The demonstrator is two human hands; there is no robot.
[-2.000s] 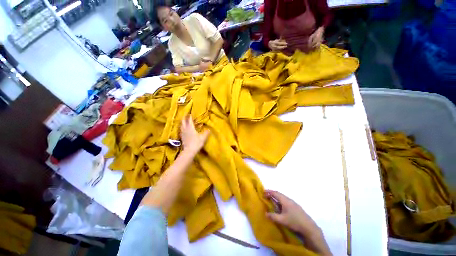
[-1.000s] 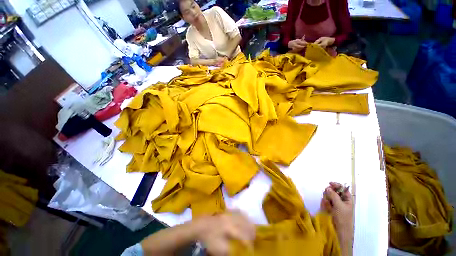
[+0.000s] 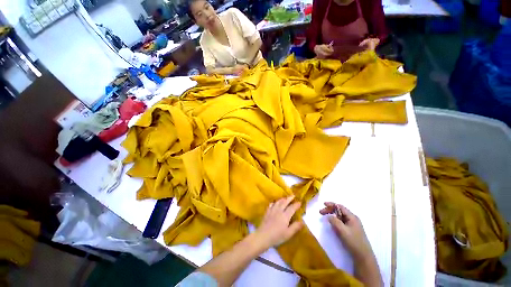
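A heap of mustard-yellow trousers (image 3: 241,117) covers much of the white table (image 3: 364,168). One long leg panel (image 3: 308,252) runs from the heap down to the near edge. My left hand (image 3: 278,221) lies flat on this panel with its fingers spread. My right hand (image 3: 344,221) is just right of the panel, over bare table, its fingers curled around small thread snips (image 3: 338,212), mostly hidden in the fingers.
A grey tub (image 3: 468,120) with yellow garments stands at the right. A black flat phone-like object (image 3: 158,217) lies at the near left edge. Crumpled off-white gloves (image 3: 114,175) and dark and red cloth lie at the left. Two people are across the table.
The yellow garment has gone from bunched at the near edge to stretched out from the heap. My left hand has moved forward onto it. My right hand has shifted slightly left, still with the snips.
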